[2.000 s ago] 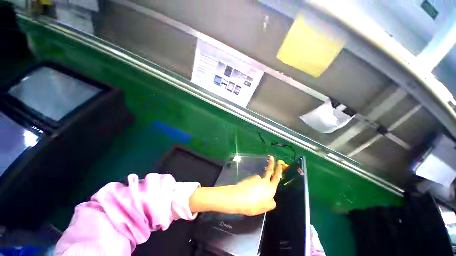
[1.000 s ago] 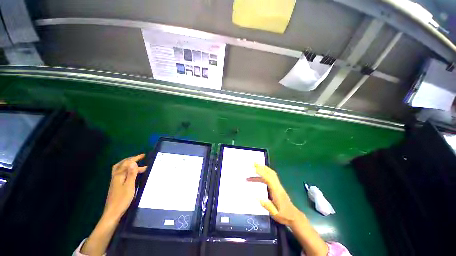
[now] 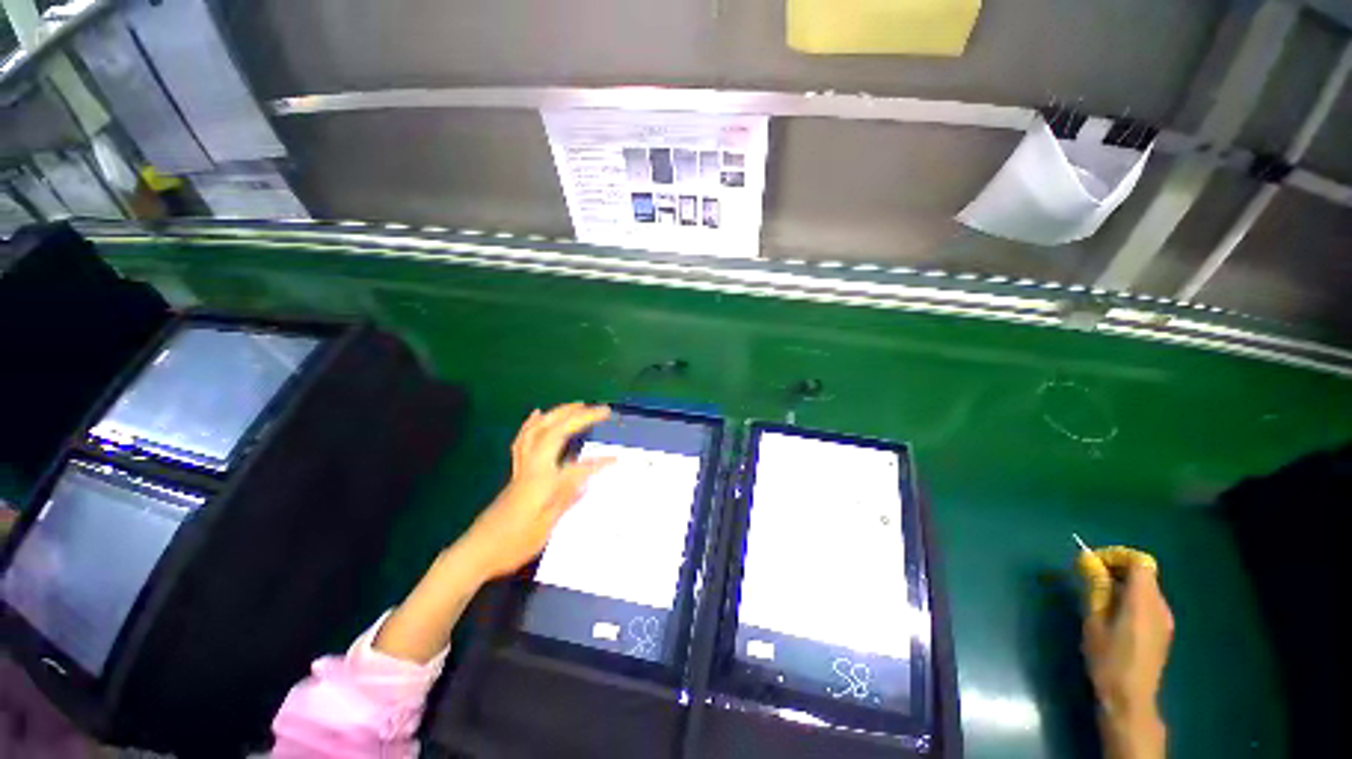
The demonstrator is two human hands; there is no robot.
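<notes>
Two tablets lie side by side in a black tray (image 3: 489, 712), screens up and mostly white. My left hand (image 3: 537, 482) is over the upper left part of the left tablet (image 3: 615, 527), fingers apart and holding nothing; whether the fingertips touch the glass cannot be told. The right tablet (image 3: 823, 564) is uncovered. Both have a small white sticker and a handwritten number near the bottom edge. My right hand (image 3: 1127, 623), with yellow finger cots, is over the mat at right. It pinches a thin pale-tipped stick (image 3: 1082, 544); the rest of it is hidden by the fingers.
A tall black tray stack at left holds two tablets (image 3: 208, 393) on top. Dark stacked trays (image 3: 1312, 593) stand at right. Two short dark leads (image 3: 805, 389) lie on the green mat (image 3: 949, 393) behind the tray. A grey partition (image 3: 430, 178) with an instruction sheet (image 3: 660, 181) stands behind.
My right hand has left the right tablet and moved right, taking hold of the thin stick where the white bundle lay. My left hand has moved from the tray's left edge onto the left tablet.
</notes>
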